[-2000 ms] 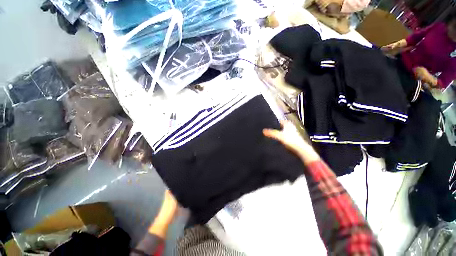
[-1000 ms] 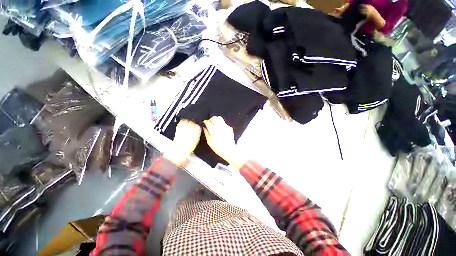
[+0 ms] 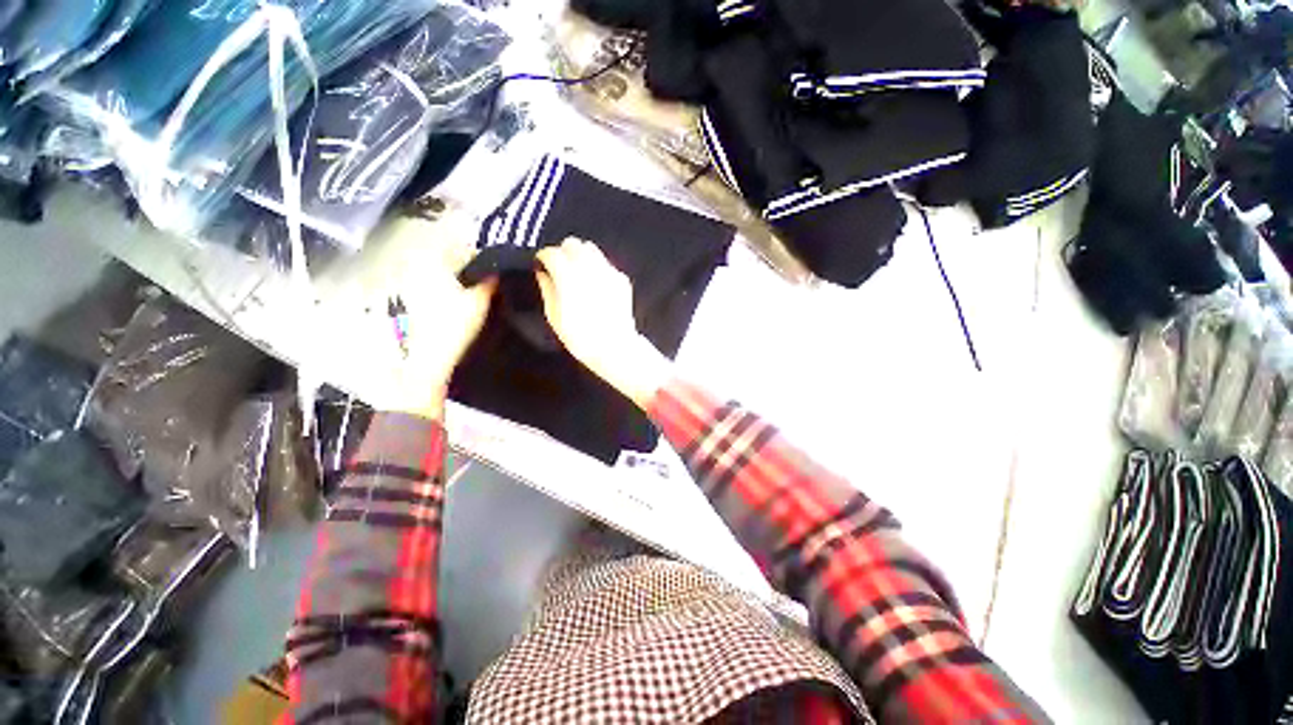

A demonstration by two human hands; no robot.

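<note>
A black garment with parallel white stripes, which looks like folded track pants [image 3: 645, 248], lies on the white table in front of me. My left hand [image 3: 443, 319] grips a gathered, raised fold at its left side. My right hand [image 3: 589, 300] grips the same fold just to the right, with its fingers near those of my left hand. The fingertips are partly hidden in the dark cloth. The white stripes show above my hands, at the garment's upper left edge.
Black striped garments [image 3: 851, 128] lie heaped at the top. A stack of folded striped pants [image 3: 1184, 552] is at lower right. Polybagged garments [image 3: 355, 135] lie at upper left, others [image 3: 185, 411] at left below the table edge. A dark cord [image 3: 947, 290] lies on the table.
From two seconds ago, the garment has gone from being held out wide to lying on the table with both hands together on it. Since one second ago, the hands have gathered its left part further.
</note>
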